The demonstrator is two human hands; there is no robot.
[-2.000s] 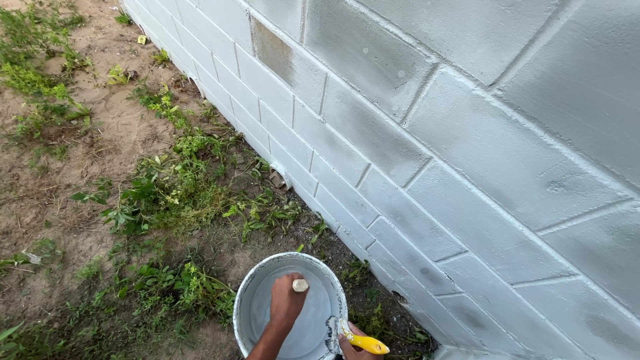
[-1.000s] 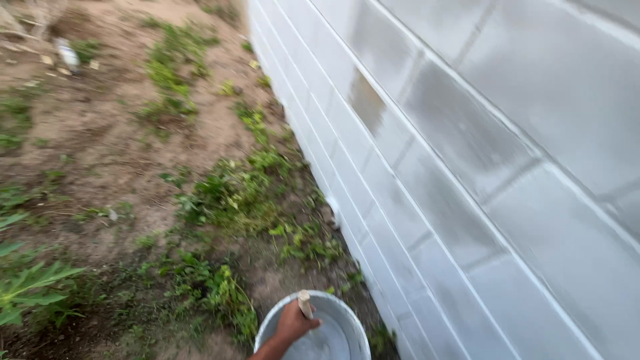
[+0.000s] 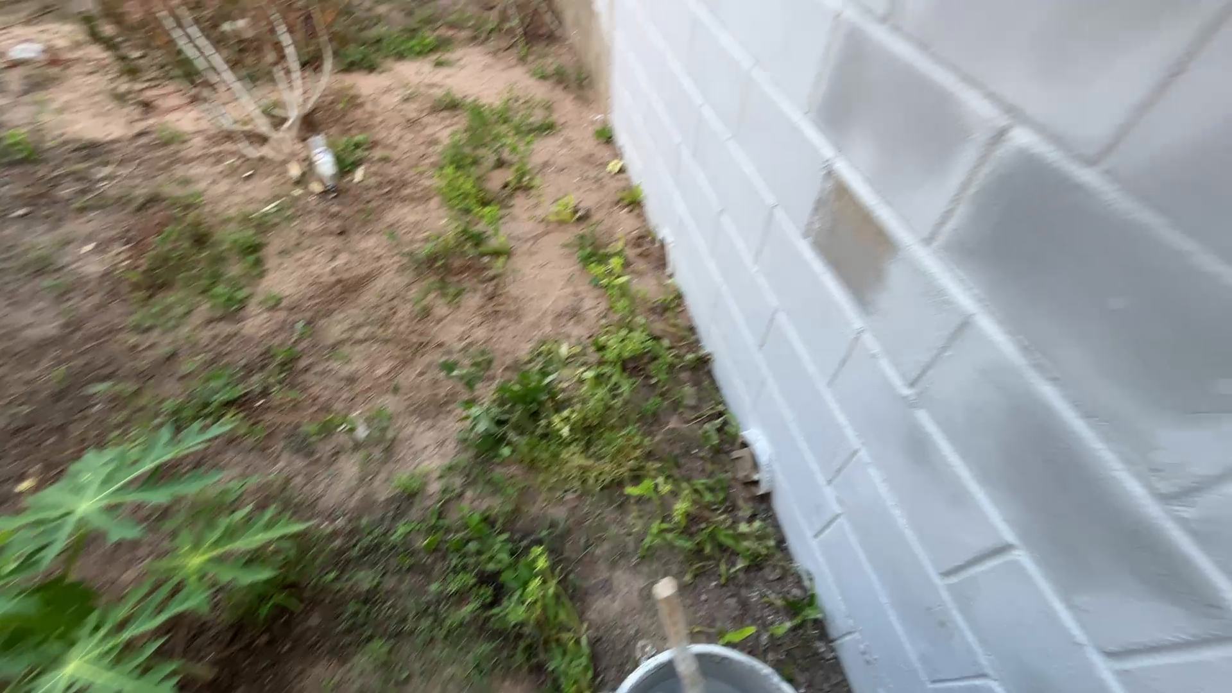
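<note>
Neither my left hand nor my right hand shows in the head view. At the bottom edge, the rim of a paint bucket (image 3: 751, 659) is cut off by the frame. A wooden stick (image 3: 676, 626) stands in it, leaning a little, with no hand on its visible part. On the right rises a concrete block wall (image 3: 885, 423) coated in white paint, thinner and greyer on some of the blocks. One bare brownish patch (image 3: 852, 241) shows on a block. The yellow-handled paintbrush is out of view.
Weeds (image 3: 587, 404) grow in the sandy soil along the wall's foot. A large-leaved green plant (image 3: 125, 558) fills the lower left. Farther off, a plastic bottle (image 3: 323, 160) lies beside a shrub with pale bare stems (image 3: 274, 106).
The hand that gripped the stick one second ago is out of view, as is the yellow-handled brush seen two seconds ago. The view has swung up and left along the wall.
</note>
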